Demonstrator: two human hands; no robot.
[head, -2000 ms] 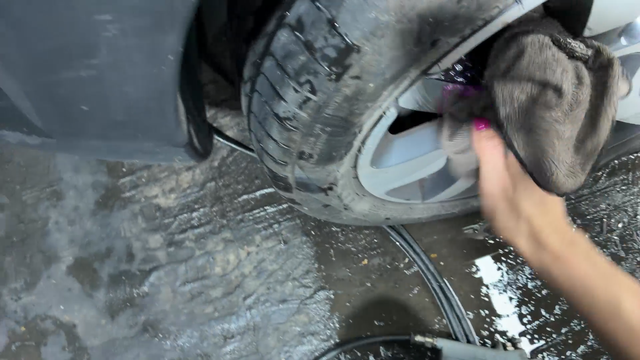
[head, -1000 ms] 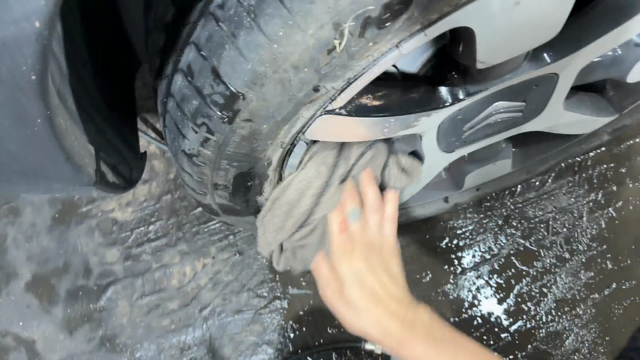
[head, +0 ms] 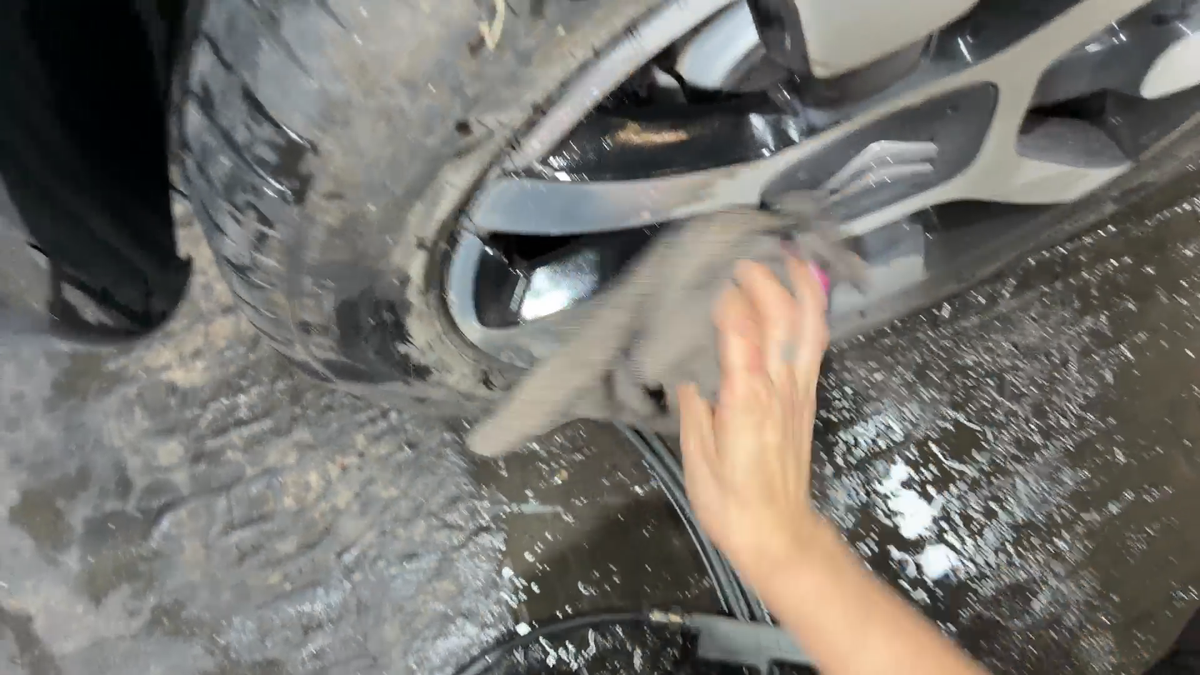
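My right hand [head: 764, 403] reaches up from the lower right, its fingers closed on a grey-brown cloth [head: 647, 319]. Motion blurs the cloth, which lies against the lower spokes and reaches to the center cap [head: 891, 164] of an alloy wheel. One end of it hangs past the rim to the lower left. Pale spokes [head: 600, 204] and dark recesses show above the cloth. Around the rim runs a wet, dirty tire [head: 375, 187]. My left hand is out of view.
A dark car body part [head: 84, 169] stands at the upper left. Beneath the wheel, black hoses [head: 689, 511] cross the wet floor [head: 253, 534] toward a grey fitting [head: 745, 642] at the bottom edge. Water and bright reflections cover the floor at right.
Since one second ago, my right hand and the cloth have moved from the rim's edge toward the center cap. Two seconds ago the cloth was bunched over the wheel's middle.
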